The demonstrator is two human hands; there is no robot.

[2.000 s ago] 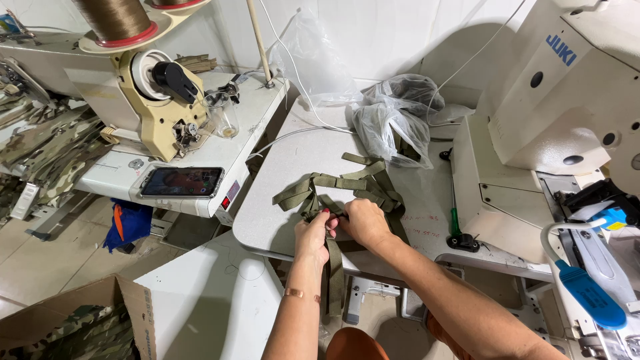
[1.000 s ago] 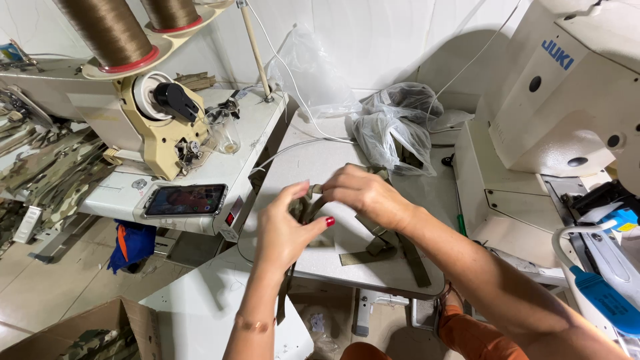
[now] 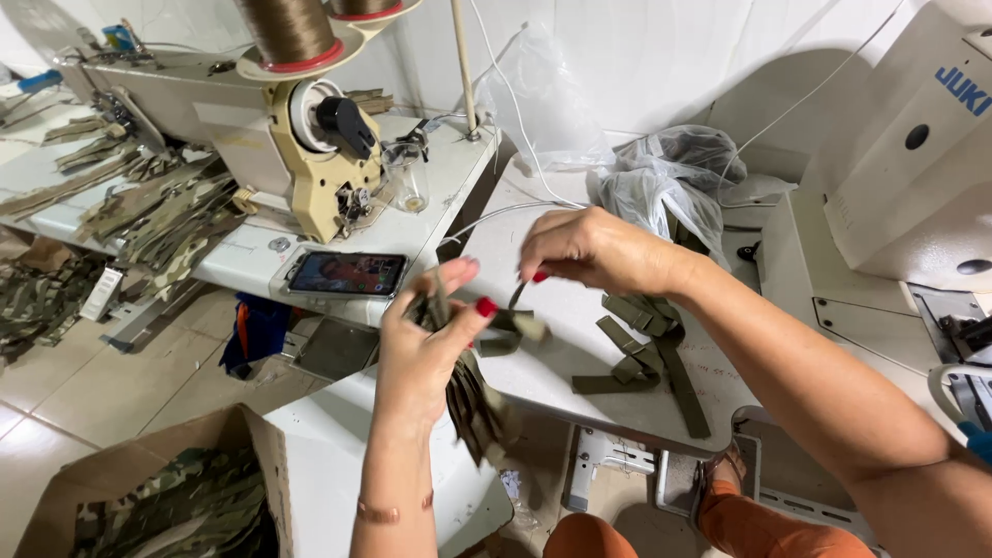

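Observation:
My left hand [image 3: 434, 325] is closed around a bundle of olive webbing straps [image 3: 473, 403], which hangs down past the table's edge. To its right, my right hand [image 3: 581, 248] pinches the end of a thin dark strap between thumb and fingers; blur hides where that strap leads. Between the hands, more olive strap and a paler tip [image 3: 531, 326] show over the tabletop. A loose pile of olive webbing straps [image 3: 639, 349] lies on the white table [image 3: 558, 372], below my right forearm.
At left stands a sewing machine [image 3: 240, 139] with thread cones [image 3: 291, 31], a phone [image 3: 346, 273], a clear cup [image 3: 406, 178] and camouflage strips [image 3: 163, 201]. Plastic bags [image 3: 666, 178] lie behind. A Juki machine [image 3: 907, 155] is at right. A cardboard box [image 3: 271, 473] holds camouflage fabric.
Both hands have risen from the strap pile, where they worked close together two seconds ago. They have since moved apart, and the bundle hangs from my left hand.

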